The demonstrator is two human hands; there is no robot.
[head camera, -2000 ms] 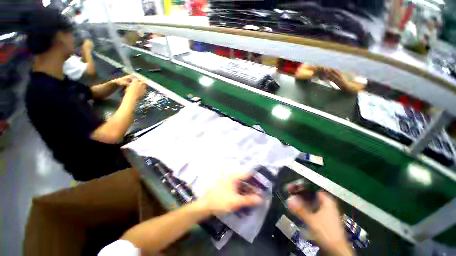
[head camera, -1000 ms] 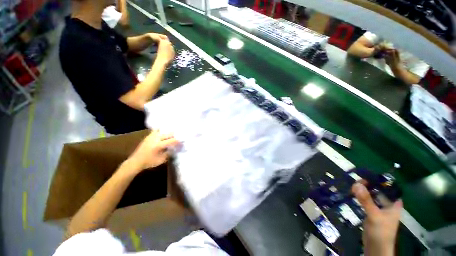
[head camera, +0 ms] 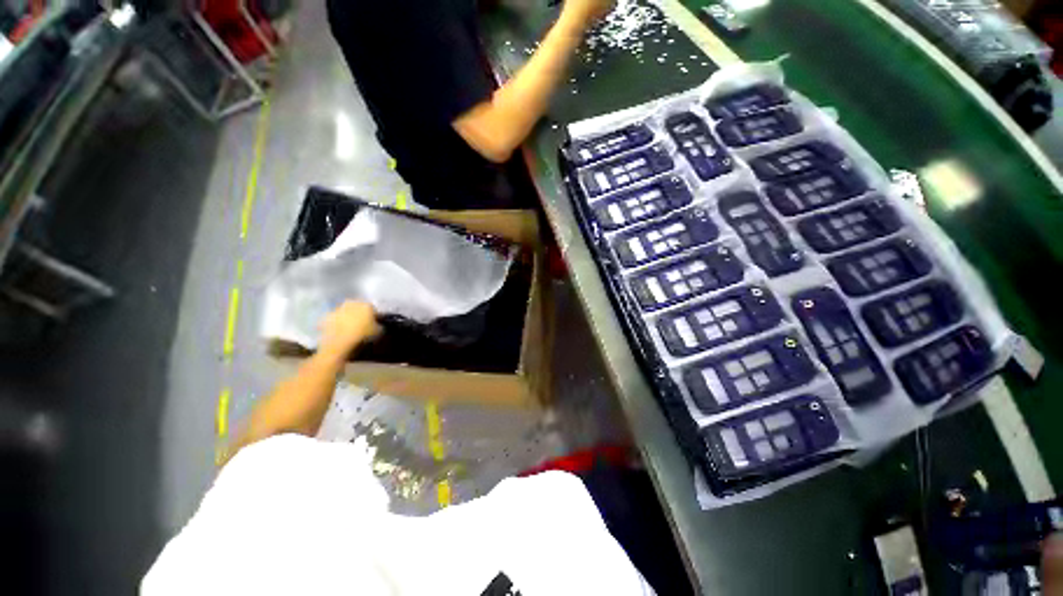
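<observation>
My left hand [head camera: 350, 328] grips the near edge of a white foam sheet [head camera: 391, 274], which lies over the opening of a brown cardboard box [head camera: 466, 382] on the floor. A black-edged housing tray [head camera: 653, 361] on the bench holds rows of dark phone housings [head camera: 746, 373] with keypad cut-outs, lying on white liner. My right hand [head camera: 1054, 567] is cut off by the right edge; only a little of it shows, beside a dark part [head camera: 1005, 526]. Its grip is hidden.
A pale board [head camera: 900, 561] and small parts lie at the lower right of the bench. The green conveyor belt [head camera: 839, 70] runs beyond the tray. A person in black [head camera: 426, 93] works at the far left side of the bench. Thin tweezers [head camera: 923, 463] lie beside the tray.
The white sheet has moved left with my left hand, off the tray and over the box. The housings are now uncovered. The view has turned left, and my right hand is mostly out of it.
</observation>
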